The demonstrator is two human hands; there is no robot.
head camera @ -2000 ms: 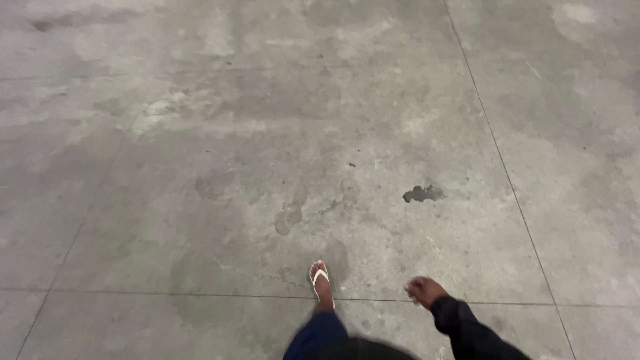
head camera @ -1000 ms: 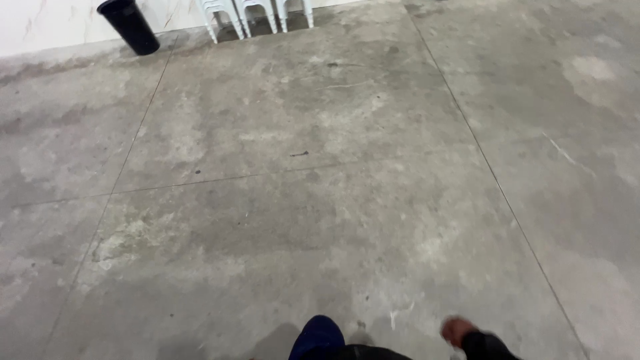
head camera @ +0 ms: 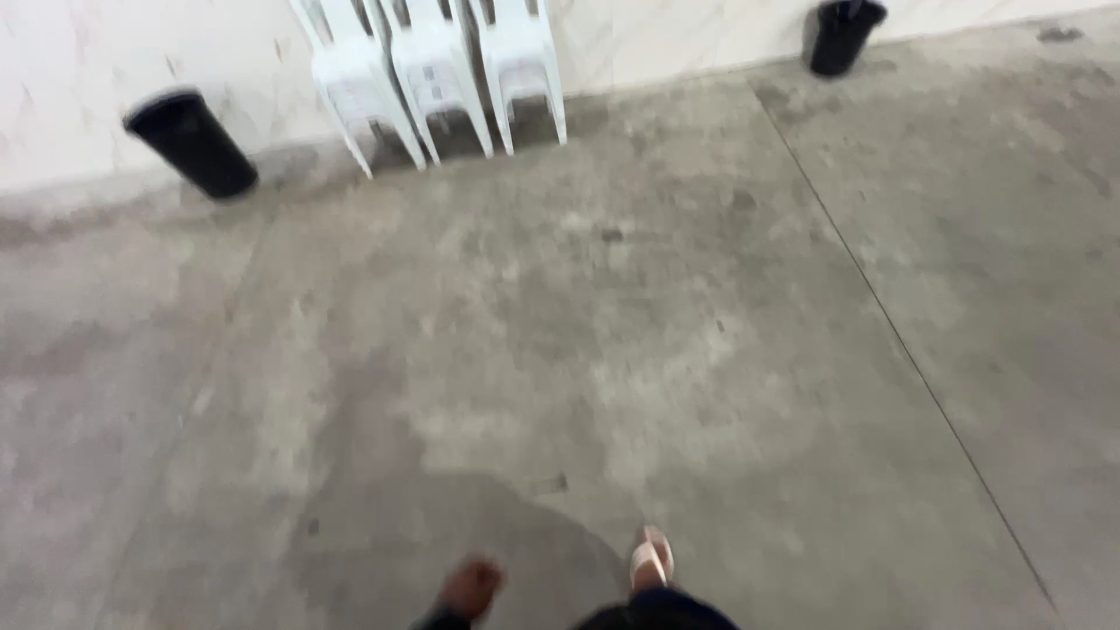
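My left hand [head camera: 473, 586], in a dark sleeve, hangs over the concrete floor at the bottom of the view, left of my body. It is blurred, with its fingers curled, and touches nothing that I can make out. One foot in a white flip-flop [head camera: 652, 557] is on the floor to its right. My right hand is out of view.
Stacks of white plastic chairs [head camera: 516, 48] stand against a pale marbled wall [head camera: 665, 44]. A black bin [head camera: 194, 147] is left of them, another black bin [head camera: 842, 39] farther right. A thin joint line crosses the concrete floor [head camera: 700, 332].
The view has moved forward toward the wall, and the chairs and bins now show more fully. My right hand has left the view; my left hand has come into it.
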